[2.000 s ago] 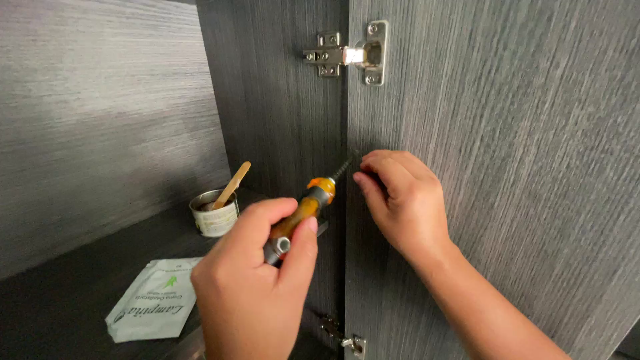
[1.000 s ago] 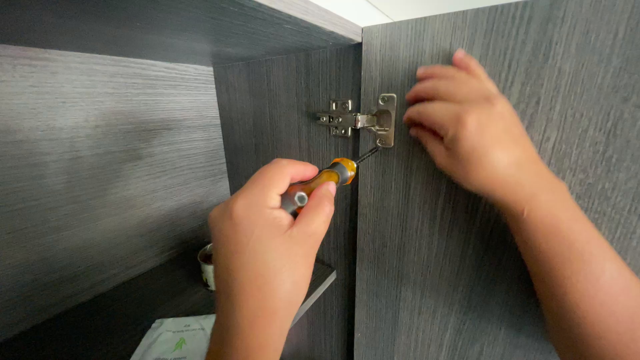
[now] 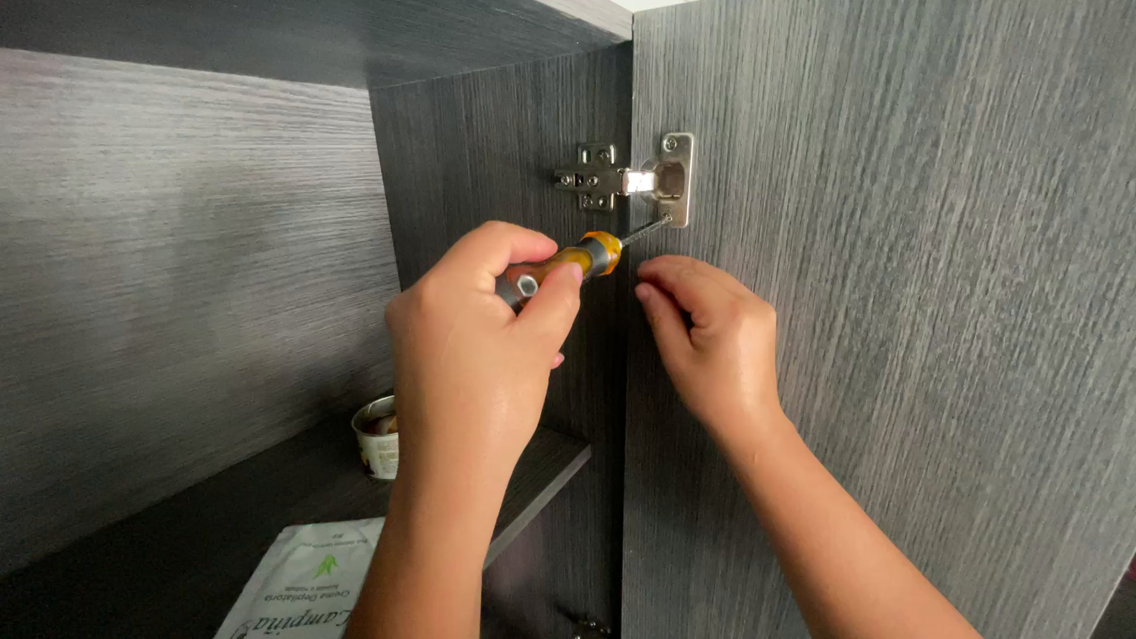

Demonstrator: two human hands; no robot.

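Note:
A screwdriver with an orange and grey handle [image 3: 577,259] is in my left hand [image 3: 475,328], its shaft pointing up to the right. The tip meets the lower screw of a metal cup hinge [image 3: 679,180] fixed to the grey wood-grain door [image 3: 852,266]. That hinge's mounting plate [image 3: 596,177] sits on the cabinet's side panel. Just below the hinge cup, my right hand [image 3: 719,328] has its thumb and index finger close together near the door's edge; whether anything is between them cannot be seen.
On the lower shelf [image 3: 541,488] stand a small open tin [image 3: 379,444], partly behind my left forearm, and a white packet [image 3: 306,577] bearing writing. An upper shelf [image 3: 311,40] spans the top. Part of another hinge [image 3: 590,626] shows at the bottom edge.
My right hand has come down from beside the hinge to below its cup. The screwdriver stays in my left hand, its tip at the hinge now as one second ago. The view has shifted upward since the first frame.

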